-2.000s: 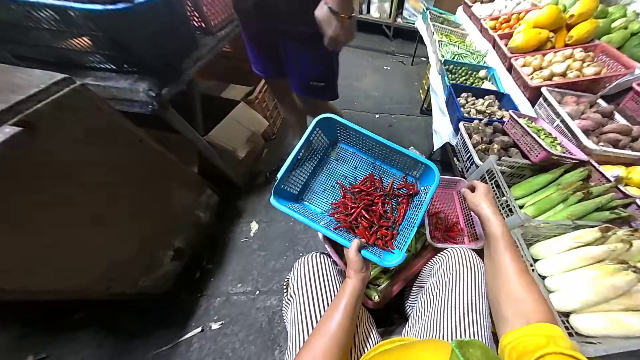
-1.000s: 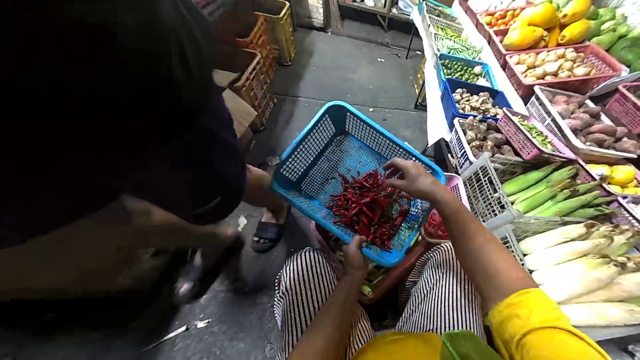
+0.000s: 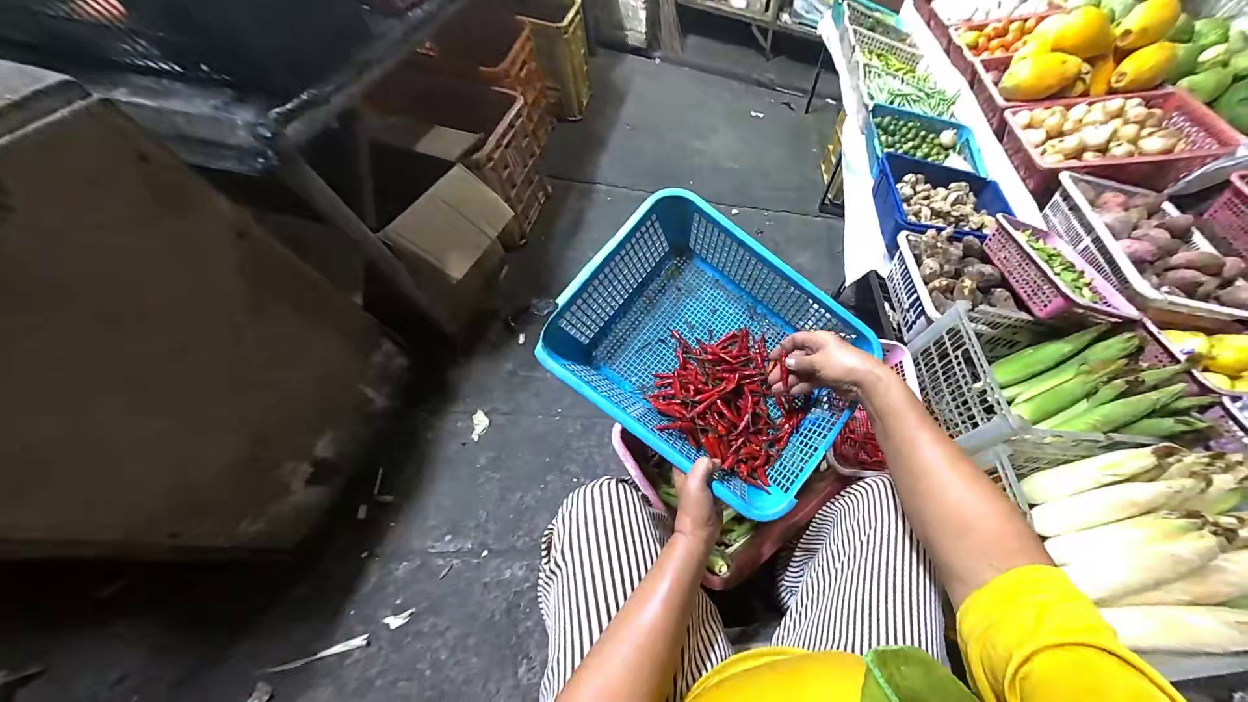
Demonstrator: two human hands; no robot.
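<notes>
A blue plastic basket, tilted above my lap, holds a heap of red chili peppers towards its near right corner. My left hand grips the near rim, thumb over the edge, fingers hidden below. My right hand is over the right side of the heap, with a red chili between thumb and fingertips. Partly behind my right forearm is a smaller pink basket with more red chilies. Under the blue basket, between my knees, a reddish basket holds green vegetables.
On the right stand baskets of corn in green husks, pale husked ears, a blue crate of mushroom-like pieces and a red basket of pale tubers. On the left are a large brown box, an open cardboard box and orange crates.
My right hand was at the small pink basket two seconds ago and is now over the chilies in the blue basket. The person passing on the left has gone out of view.
</notes>
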